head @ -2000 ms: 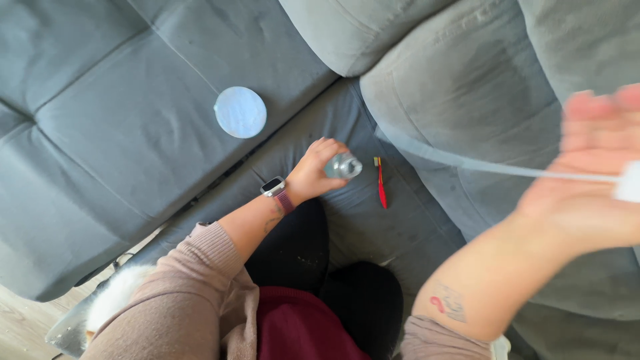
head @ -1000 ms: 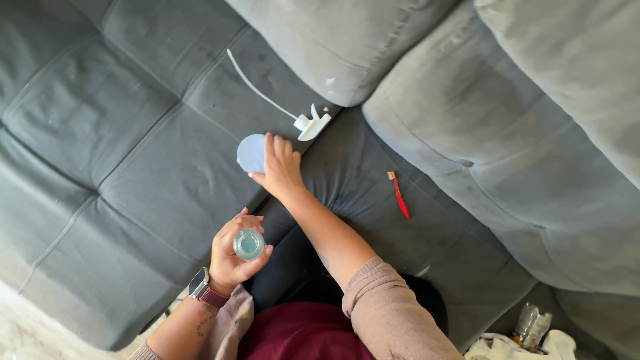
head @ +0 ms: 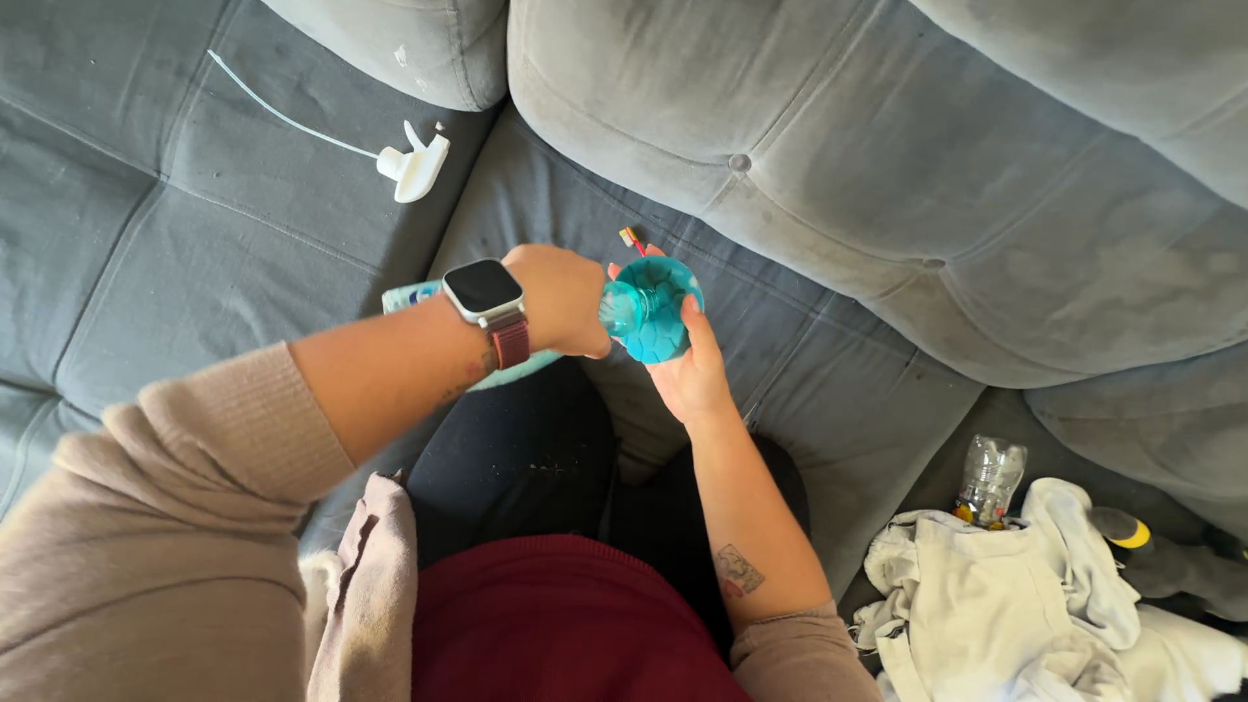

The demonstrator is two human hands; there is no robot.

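My right hand [head: 692, 370] holds a round, faceted teal plastic bottle [head: 663, 322], its palm below and its thumb on the near side. My left hand [head: 561, 297], with a watch on the wrist, is curled at the narrow clear neck [head: 620, 310]; its fingertips are hidden. Partly covered by my left forearm are a clear, pale blue plastic piece [head: 409, 296] and a curved teal edge [head: 517, 372]. A white spray trigger head [head: 414, 171] with a long dip tube lies on the sofa seat at the upper left. A red toothbrush [head: 632, 240] shows just beyond my right fingers.
Grey tufted sofa back cushions [head: 829, 195] rise beyond my hands. At the lower right lie light crumpled cloths [head: 985, 604], a clear plastic bottle [head: 990, 478] and a dark thing with a yellow band [head: 1121, 527]. My legs are on the seat below my hands.
My right hand has left the pale blue disc and now holds the round teal bottle. My left hand has come together with it. The spray head, in my right hand at first, lies on the sofa.
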